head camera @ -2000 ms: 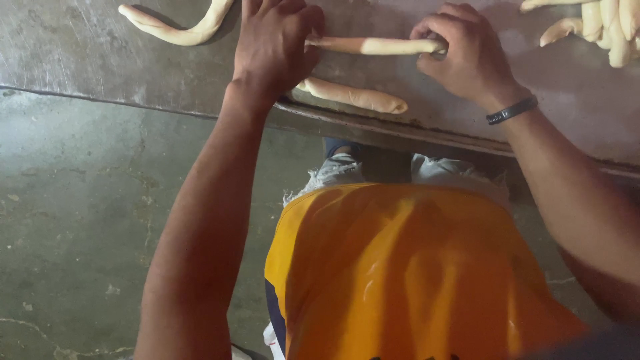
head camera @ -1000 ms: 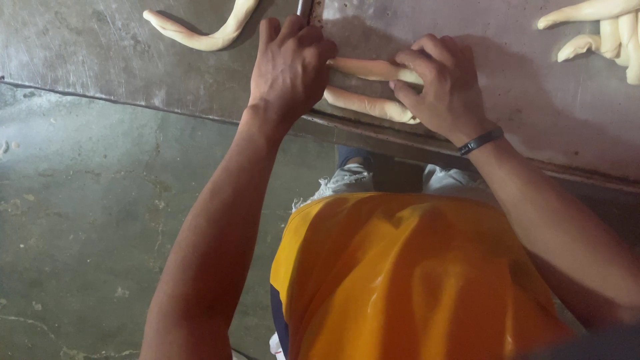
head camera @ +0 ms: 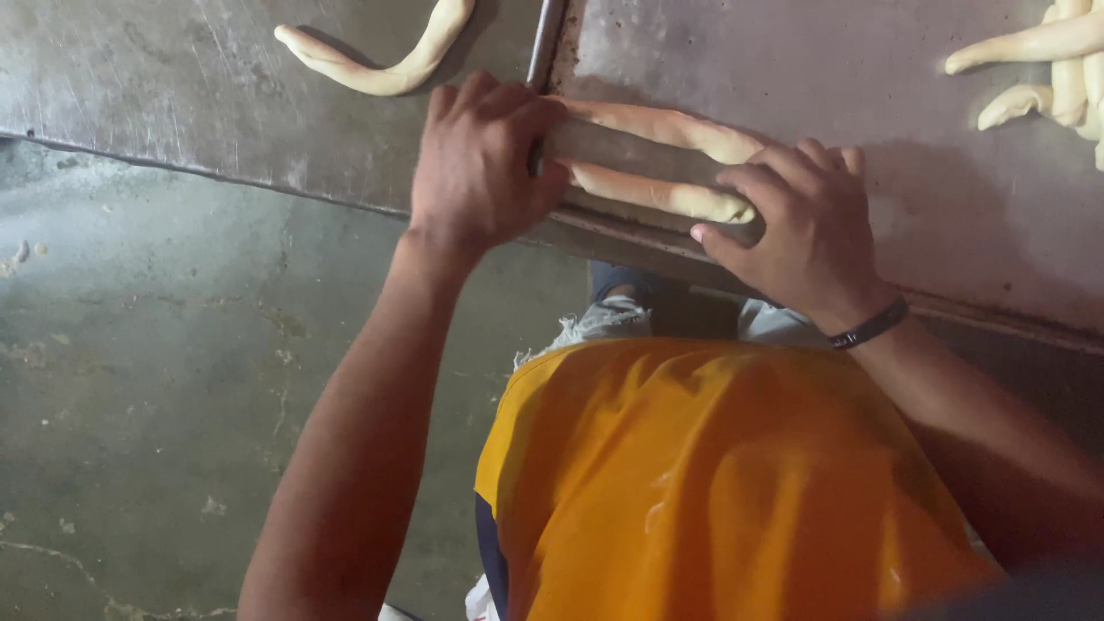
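Observation:
Two dough ropes lie side by side on a metal tray near its front edge. My left hand (head camera: 492,159) covers the left ends of both, its fingers curled over them. At the other side, my right hand (head camera: 806,220) has its fingers on the right end of the upper dough rope (head camera: 655,123), with the thumb by the end of the lower dough rope (head camera: 664,191). The left ends are hidden under my left hand, and the upper rope's right end under my right fingers.
A curved dough rope (head camera: 379,79) lies on the metal table (head camera: 172,95) at the upper left. Several dough pieces (head camera: 1069,86) are piled on the tray (head camera: 949,224) at the far right. The tray's raised rim (head camera: 545,43) stands above my left hand.
Two seconds ago the upper rope was stretched between my hands, above the other rope. It now lies close beside it, and my right hand has come down toward the lower rope's end.

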